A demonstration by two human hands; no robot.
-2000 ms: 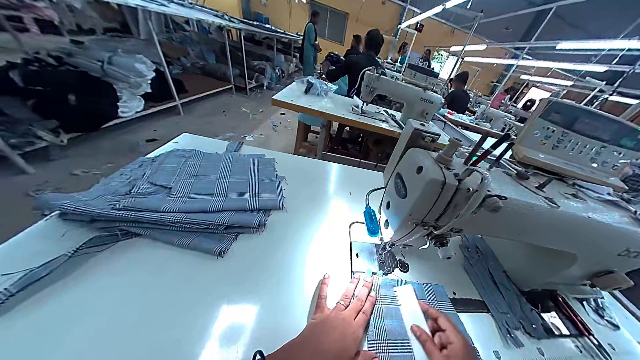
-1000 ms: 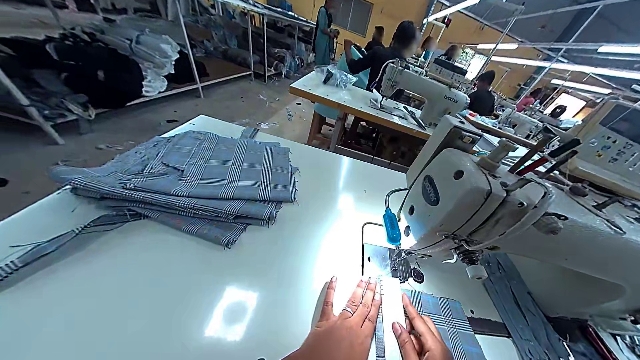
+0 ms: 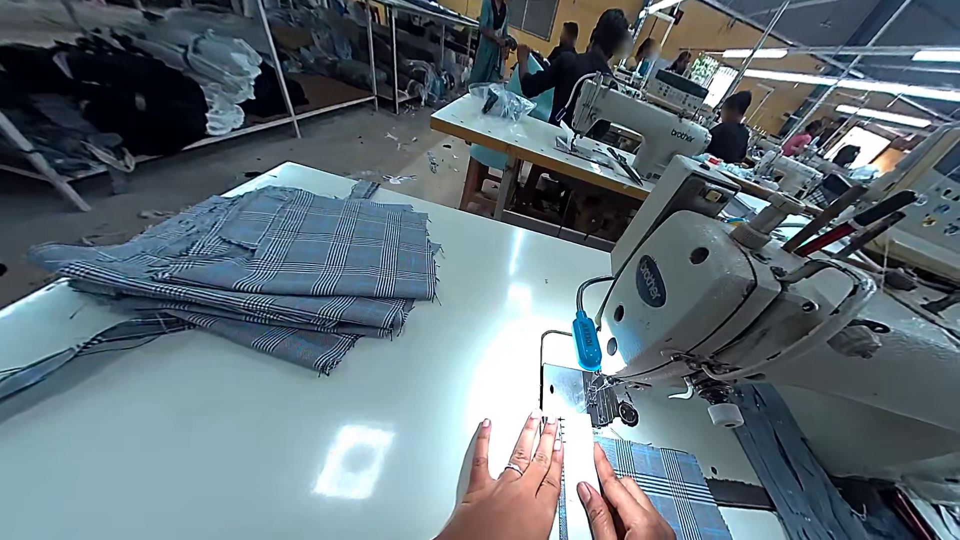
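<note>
My left hand point(image 3: 517, 480) lies flat, fingers spread, on the edge of a blue-grey checked fabric piece point(image 3: 667, 480) just in front of the presser foot point(image 3: 600, 401). A white strip point(image 3: 577, 472), its material unclear, lies lengthwise on the fabric between my hands. My right hand point(image 3: 622, 502) pinches the strip's right edge between thumb and fingers. Above and to the right stands the head of a Brother sewing machine point(image 3: 690, 277) with a small blue lamp point(image 3: 586, 341) on its left side. A stack of folded checked fabric point(image 3: 300, 247) with frayed edges rests on the table's left part.
The white sewing table point(image 3: 420, 450) spans the foreground. Grey fabric strips point(image 3: 795, 457) hang behind the machine head at right. Another sewing machine point(image 3: 637, 120) stands on a table ahead, with a person point(image 3: 574, 75) beside it. Shelves of cloth bundles point(image 3: 150, 90) line the left.
The white strip has shifted left, from over the middle of the fabric to alongside my left hand's fingers. My right hand has moved left with it.
</note>
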